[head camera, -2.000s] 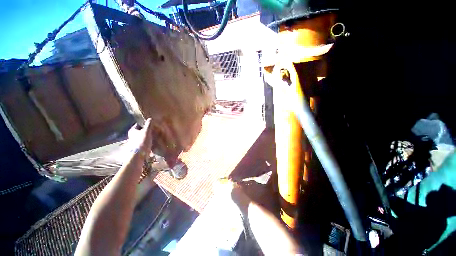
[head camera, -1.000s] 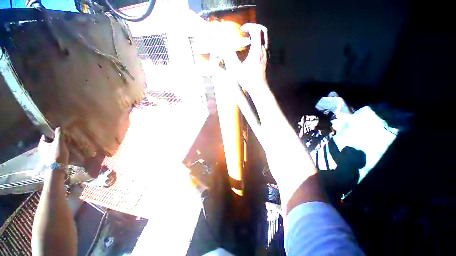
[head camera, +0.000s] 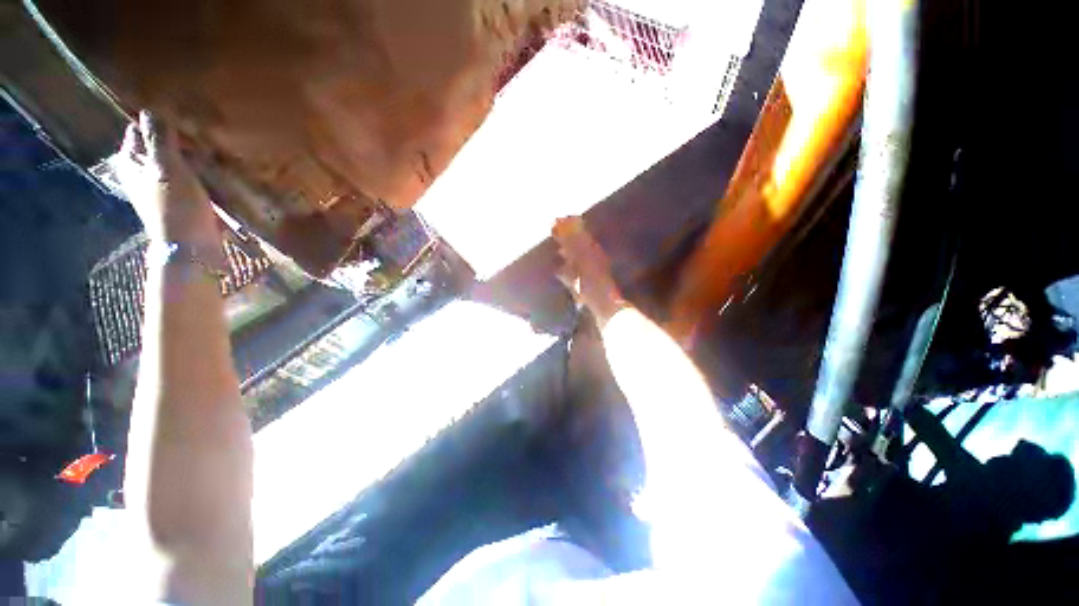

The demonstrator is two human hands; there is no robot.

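Note:
The brown load platform (head camera: pixel 355 83) hangs at the upper left, tilted, its underside or side facing me and its top cut off by the frame. My left hand (head camera: pixel 148 178) is at the platform's rim, fingers closed on the edge. My right hand (head camera: pixel 586 266) is in the middle, above the inner end of the pale ledge (head camera: pixel 391 426), beside a dark surface. Its fingers are bent and blurred; whether it holds anything cannot be told. Strong glare washes out the ledge and my right forearm.
An orange post (head camera: pixel 799 142) and a pale grey pole (head camera: pixel 870 225) stand at the right. A small red object (head camera: pixel 85 465) shows at the lower left. Green cloth (head camera: pixel 964 444) with dark shadows lies at the lower right. A grating (head camera: pixel 116 308) is below the platform.
My right hand has come down from the orange post to above the ledge. My left hand stays on the platform's rim. The view has tilted downward, and the platform now fills the upper left.

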